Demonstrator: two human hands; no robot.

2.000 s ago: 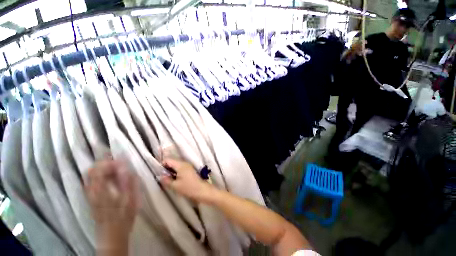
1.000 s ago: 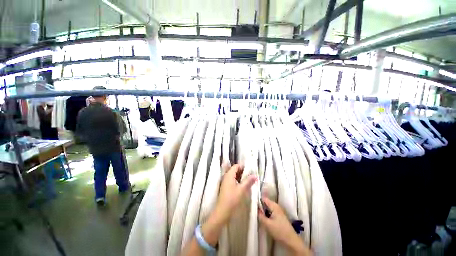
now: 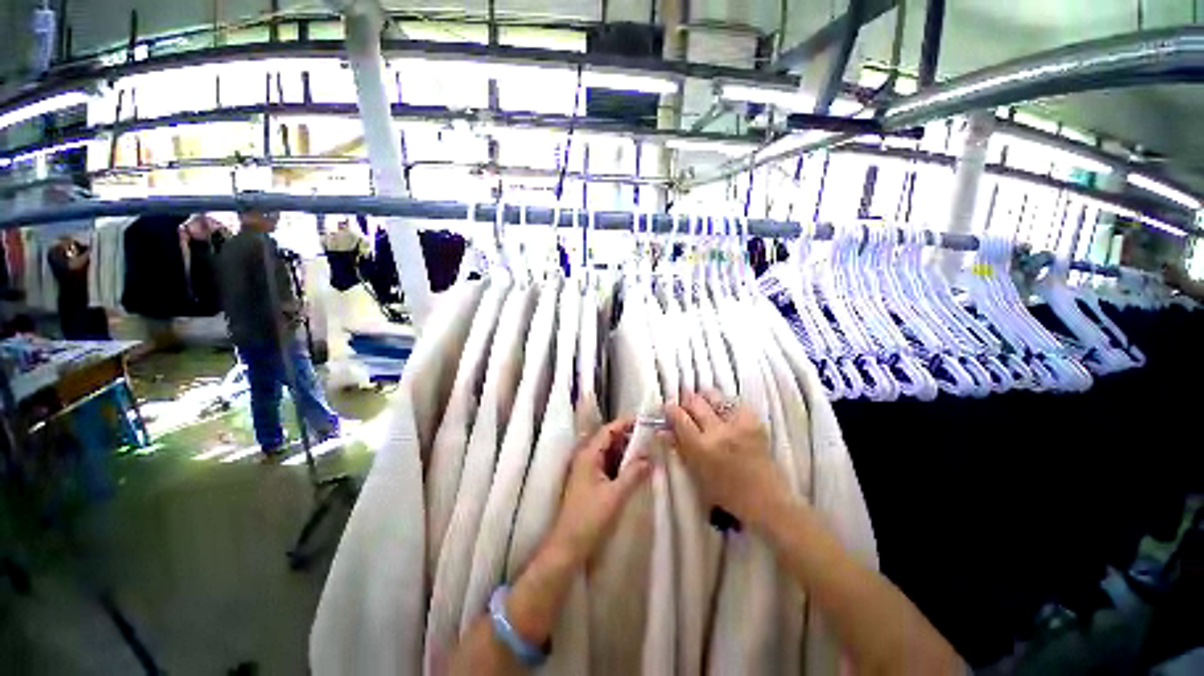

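Observation:
Cream jackets point(image 3: 376, 528) hang close together on white hangers in front of me. My left hand point(image 3: 594, 495), with a pale bracelet on the wrist, pinches the edge of one jacket near its upper part. My right hand point(image 3: 726, 456) is at the same jacket, its fingertips close to my left fingers. Thread snips point(image 3: 654, 420) show as a small silver tip at my right fingertips; the rest is hidden by the hand. A small black piece point(image 3: 724, 519) shows just below my right hand.
A long grey rail point(image 3: 396, 207) carries the hangers. White hangers point(image 3: 924, 330) with dark garments point(image 3: 1003, 489) hang at right. A person point(image 3: 264, 324) stands at left near a table point(image 3: 73, 376). A stand's foot point(image 3: 317, 515) is on the floor.
My right hand has moved up and slightly left along the jacket, closer to my left hand. The silver tip now shows. The view has shifted slightly, and the person's legs have changed position.

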